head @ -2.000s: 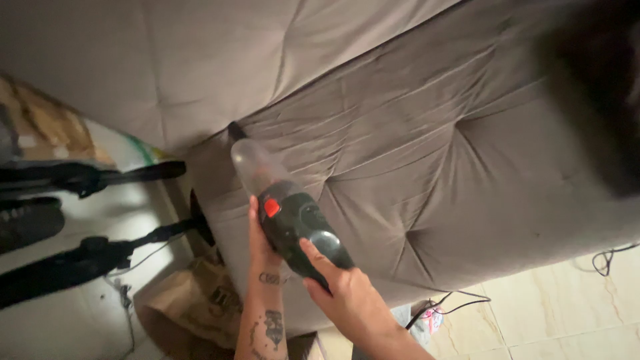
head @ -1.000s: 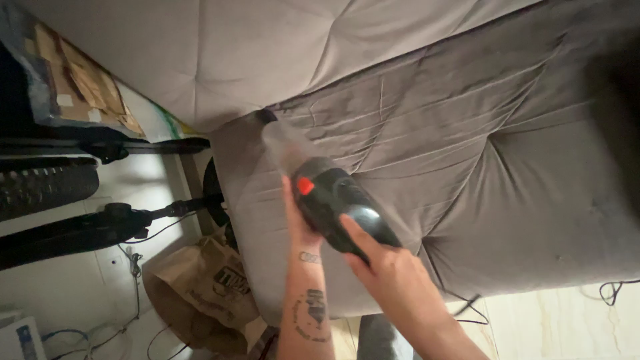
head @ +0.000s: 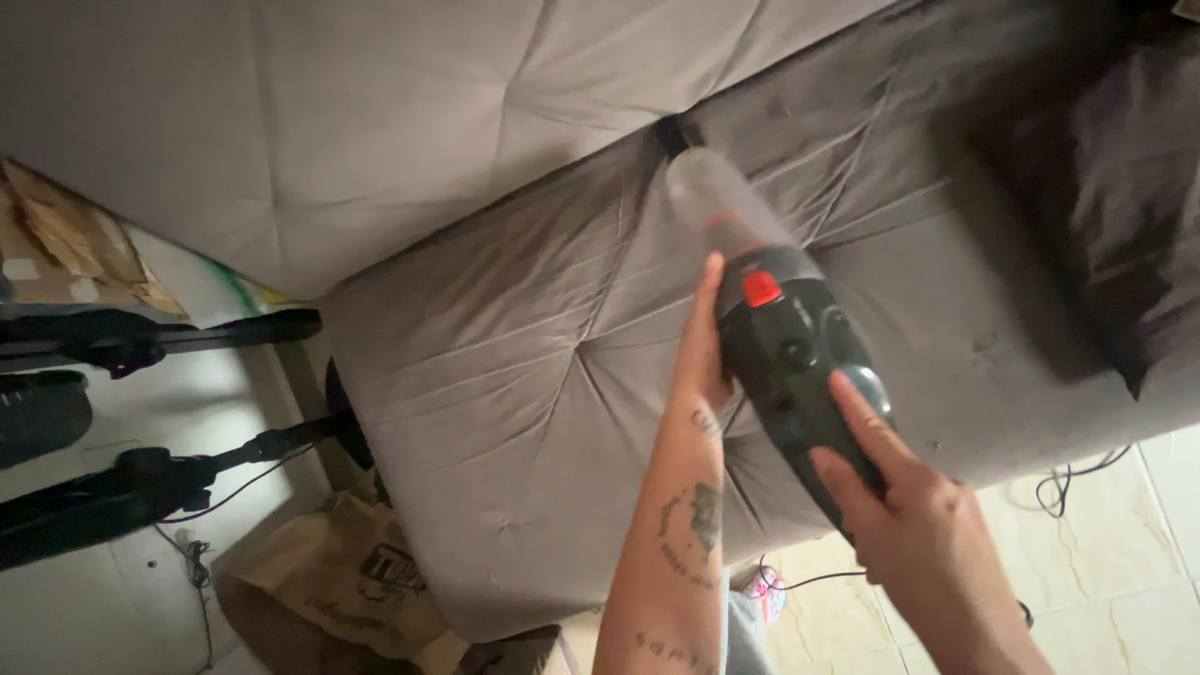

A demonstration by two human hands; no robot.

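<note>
A black handheld vacuum cleaner (head: pixel 797 347) with a clear dust cup and a red button is held over a grey tufted sofa seat (head: pixel 469 375). Its dark narrow nozzle (head: pixel 672 136) sits at the crease between the seat and the sofa backrest (head: pixel 394 112). My left hand (head: pixel 703 347) supports the vacuum's body from the left side, its fingers partly hidden under it. My right hand (head: pixel 909 497) grips the handle at the rear, with a finger along its top. A dark cord (head: pixel 825 577) shows below the seat edge near my right hand.
A dark cushion (head: pixel 1116 216) lies at the seat's right. Black stand-like equipment (head: pixel 122 487) and a cardboard piece (head: pixel 75 244) are at the left. A brown paper bag (head: pixel 328 581) stands beside the sofa's lower left corner. Another cord (head: pixel 1064 487) lies on the tiled floor (head: pixel 1078 562).
Both hands have moved the vacuum rightward along the crease, away from the seat's left end where the earlier frames show it. More of the dark cushion is in view.
</note>
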